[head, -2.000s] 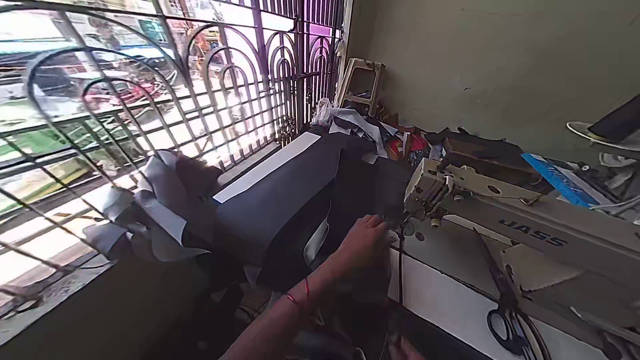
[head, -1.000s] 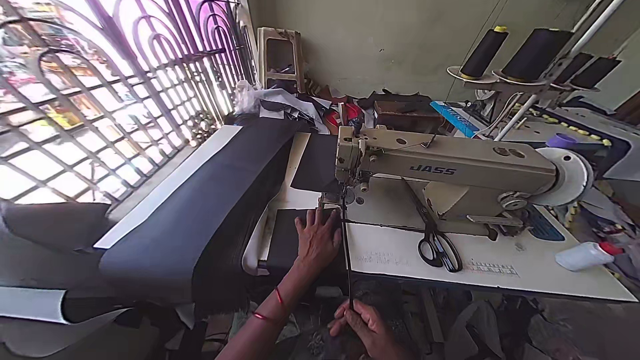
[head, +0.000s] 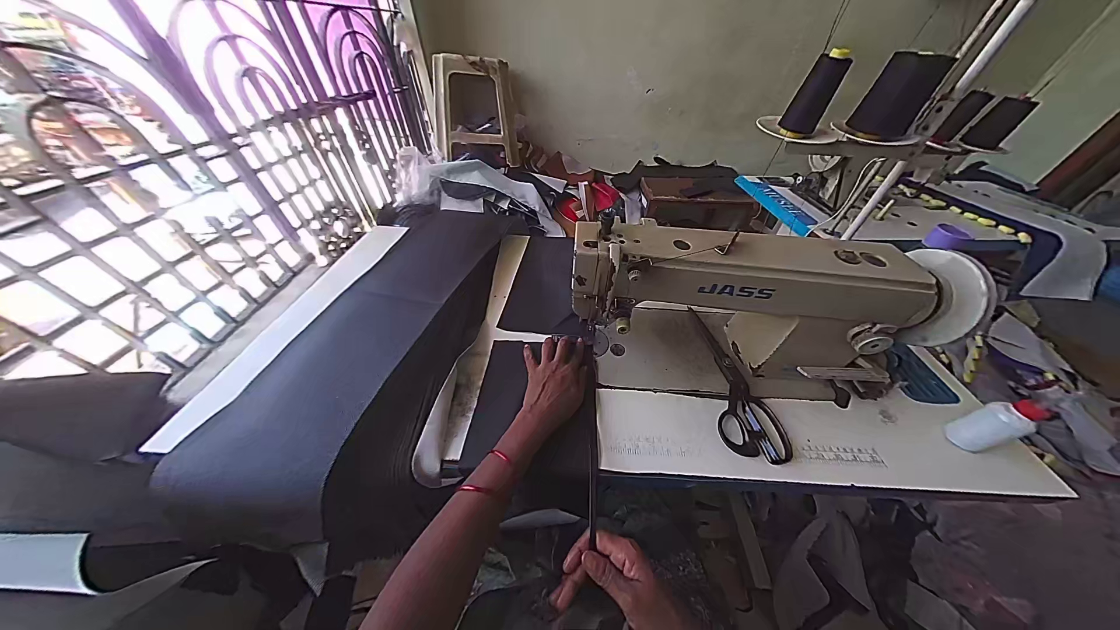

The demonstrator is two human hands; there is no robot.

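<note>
A cream industrial sewing machine marked JASS stands on a white table. My left hand lies flat, fingers apart, on a dark fabric panel just in front of the needle area. Below the table's front edge, my right hand pinches a narrow dark strip between thumb and fingers. That strip runs taut up along the panel's right edge to the presser foot. Another dark piece lies behind the needle. Black-handled scissors rest on the table, blades toward the machine.
A large dark fabric stack drapes at the left beside the window grille. A white bottle with a red cap lies at the table's right end. Black thread cones stand at the back right, and a plastic stool stands behind the scraps.
The view has swung right since the first frame. My right hand, barely in view at the bottom edge then, now shows holding the strip. My left hand stays near the needle.
</note>
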